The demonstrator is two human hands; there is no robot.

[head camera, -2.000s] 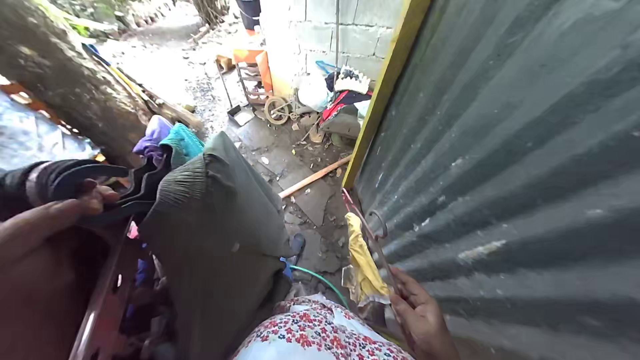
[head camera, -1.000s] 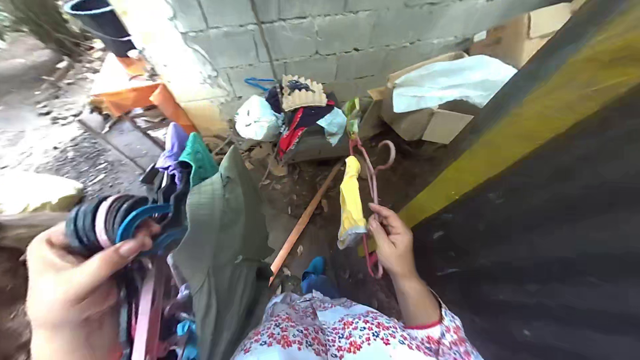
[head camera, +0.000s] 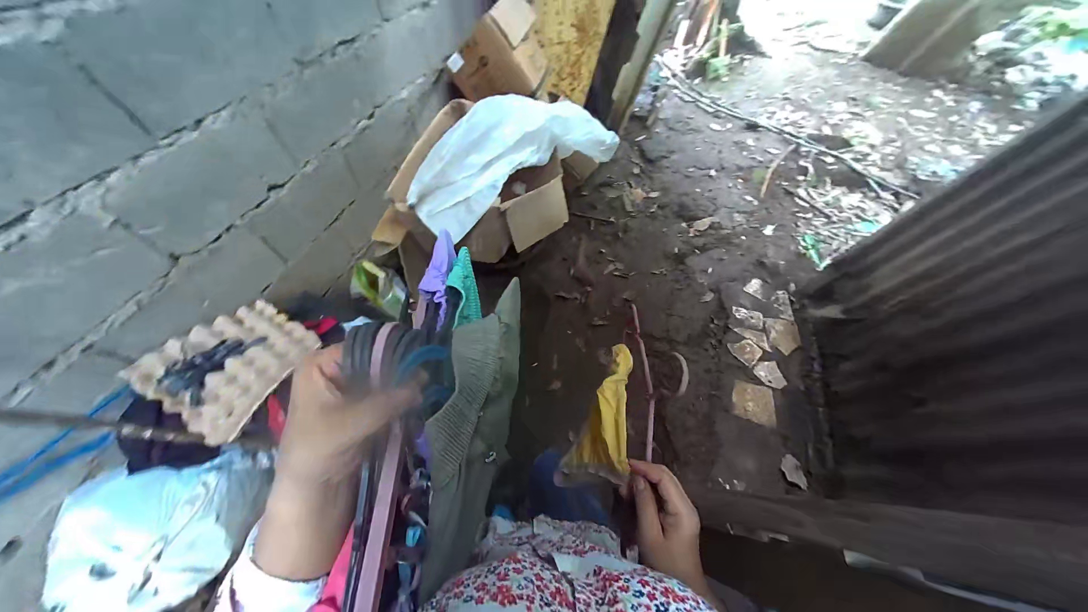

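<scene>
My left hand (head camera: 340, 416), slightly blurred, is closed around the hooks of a bunch of clothes hangers (head camera: 384, 501). From these hangers hang a grey-green garment (head camera: 476, 399) with a ribbed edge, and a purple cloth (head camera: 438, 268) and a teal cloth (head camera: 463, 289) show at their far side. My right hand (head camera: 667, 514) pinches a pink hanger (head camera: 648, 382), its pale hook turned to the right. A yellow cloth (head camera: 610, 416) hangs beside that hanger, its lower end at my fingertips. How the cloth is attached cannot be told.
A concrete block wall (head camera: 212, 161) runs along the left. An open cardboard box (head camera: 540, 217) bears a white plastic sheet (head camera: 493, 144). An egg tray (head camera: 246, 374) and a pale plastic bag (head camera: 161, 527) lie at left. Corrugated metal (head camera: 960, 340) stands at right beside the dirt ground.
The view has swung far to the right, from the outdoor path to the cardboard box and dirt ground. My left hand still holds the bunch of hangers, my right hand the pink one.
</scene>
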